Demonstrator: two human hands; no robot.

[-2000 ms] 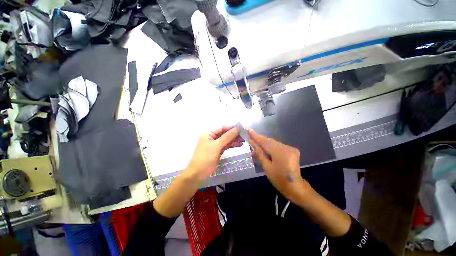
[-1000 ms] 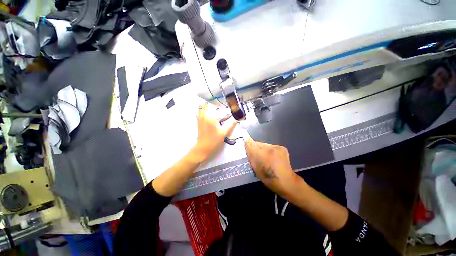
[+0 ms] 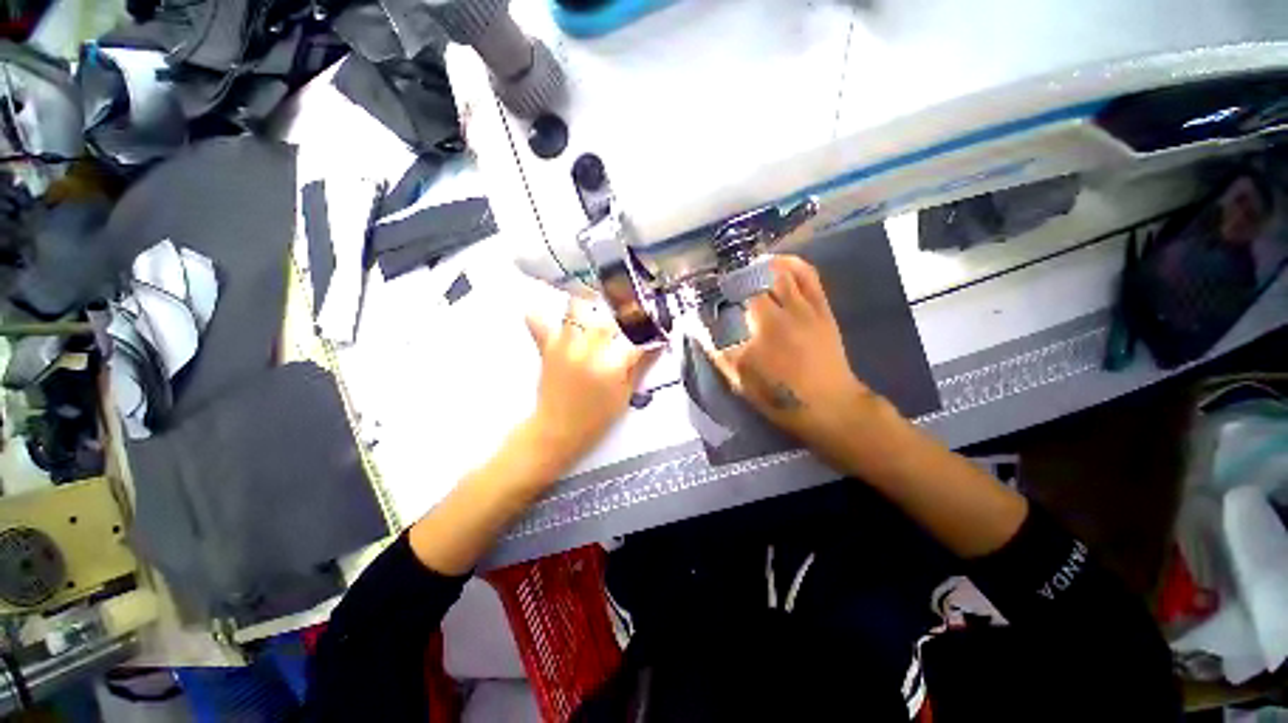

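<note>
The white sewing machine (image 3: pixel 975 120) spans the upper right, with its presser foot and needle area (image 3: pixel 678 300) under a bright lamp. My left hand (image 3: pixel 582 370) is at the left of the needle, fingertips down on the bed; what is under them is too bright to tell. My right hand (image 3: pixel 791 339) is right of the needle, fingers by the metal part at the foot, over the dark grey cut panel (image 3: pixel 887 318). A narrow grey piece with a light edge (image 3: pixel 706 389) hangs curved beside my right thumb; I cannot tell whether it is gripped.
Grey strips (image 3: pixel 435 233) lie left of the machine. Grey panels (image 3: pixel 254 466) and a white-and-grey bundle (image 3: pixel 167 325) are stacked farther left. A dark fabric square (image 3: pixel 1000 215) lies beneath the arm. A smartphone (image 3: pixel 1208 269) is at the right end. Red crates (image 3: pixel 554 629) are below.
My right hand has moved up and right to the metal part by the foot. My left hand stays by the needle, slightly lower. The curved narrow piece now shows between the hands. The view has shifted.
</note>
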